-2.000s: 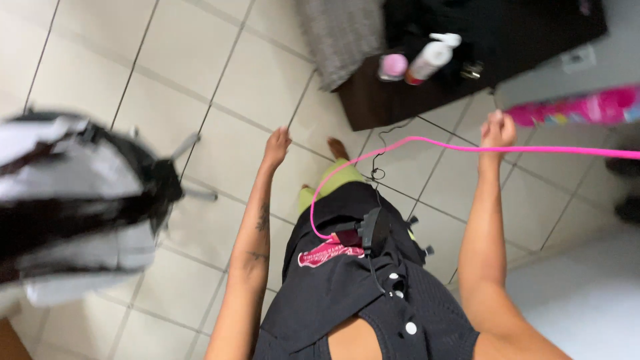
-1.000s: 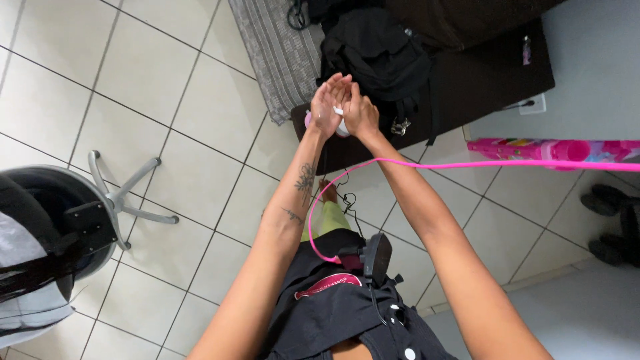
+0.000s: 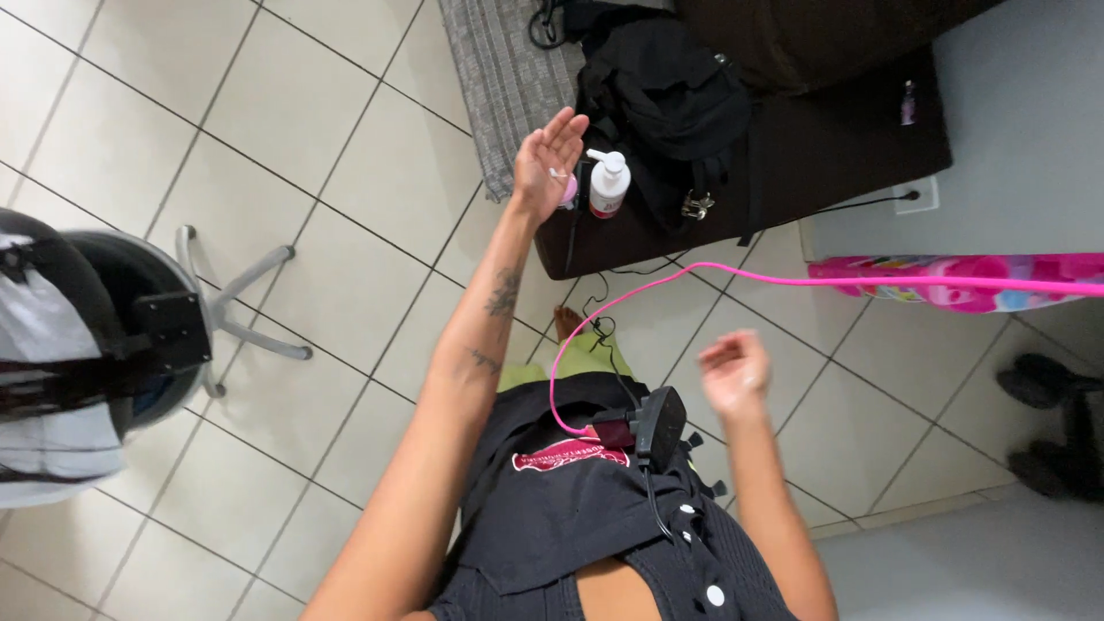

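Observation:
My left hand (image 3: 550, 164) is held palm up with its fingers extended, and a small dab of white cream (image 3: 556, 173) lies on the palm. Just right of it, a white pump bottle (image 3: 609, 185) stands on the dark upholstered bench (image 3: 828, 164). A pink round item (image 3: 568, 191) is partly hidden behind that hand. Out over the floor at the right, my right hand (image 3: 735, 371) is raised, its fingers slightly curled and apart, with a whitish smear on the palm. A pink cable (image 3: 690, 266) runs from a black device (image 3: 661, 427) at my waist toward the right.
A black backpack (image 3: 664, 86) and a grey woven cloth (image 3: 504, 78) lie on the bench. At the left, a person with long dark hair sits by a swivel chair with a grey star base (image 3: 250, 276). A wall socket (image 3: 916, 196) and a pink patterned item (image 3: 966, 297) are at the right.
My hands, together over the bench a second ago, are now apart. The right hand has moved back toward my right side, while the left stays near the bottle.

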